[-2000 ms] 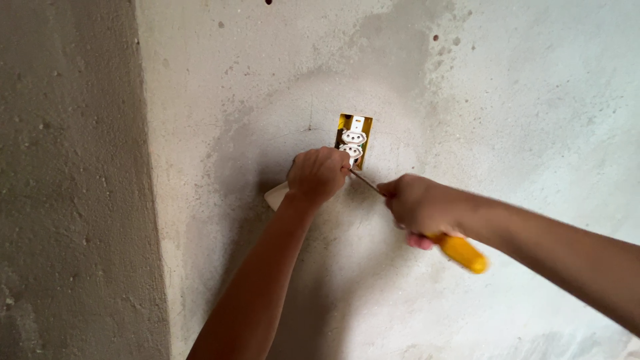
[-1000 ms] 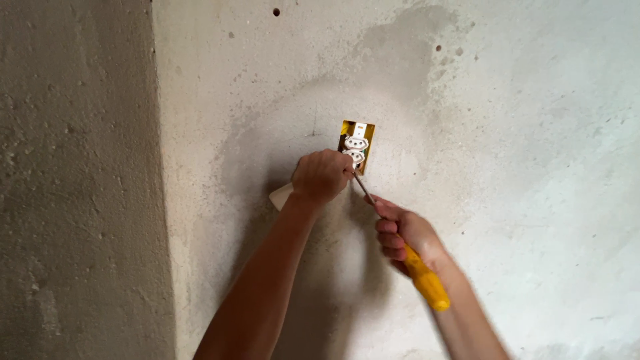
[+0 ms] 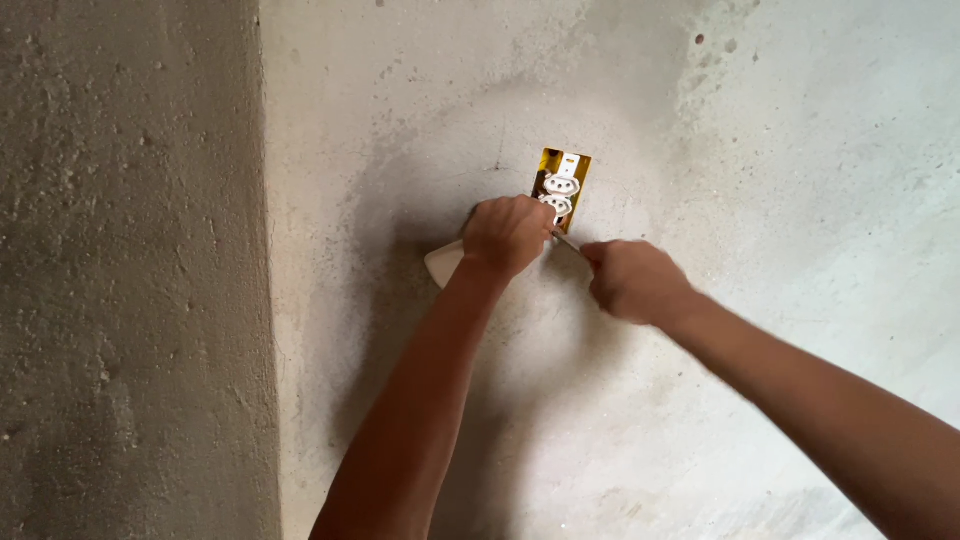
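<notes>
A white double socket module sits tilted in a yellow electrical box recessed in the wall. My left hand covers the module's lower end, its fingertips at the bottom of the box. Under that hand a white plate-like piece sticks out to the left, mostly hidden; it appears to be held in the palm. My right hand is closed on a screwdriver, whose metal shaft slants up to the left fingertips. The handle is hidden behind the right hand. Dark wires show at the box's left side.
A rough plastered wall surrounds the box. At the left a darker, coarse wall or column meets it along a vertical corner edge. A small hole is in the wall at the upper right.
My right hand has turned about the screwdriver, and its forearm now comes from the lower right instead of from below. The yellow handle, seen earlier, is hidden now. My left hand stays at the socket.
</notes>
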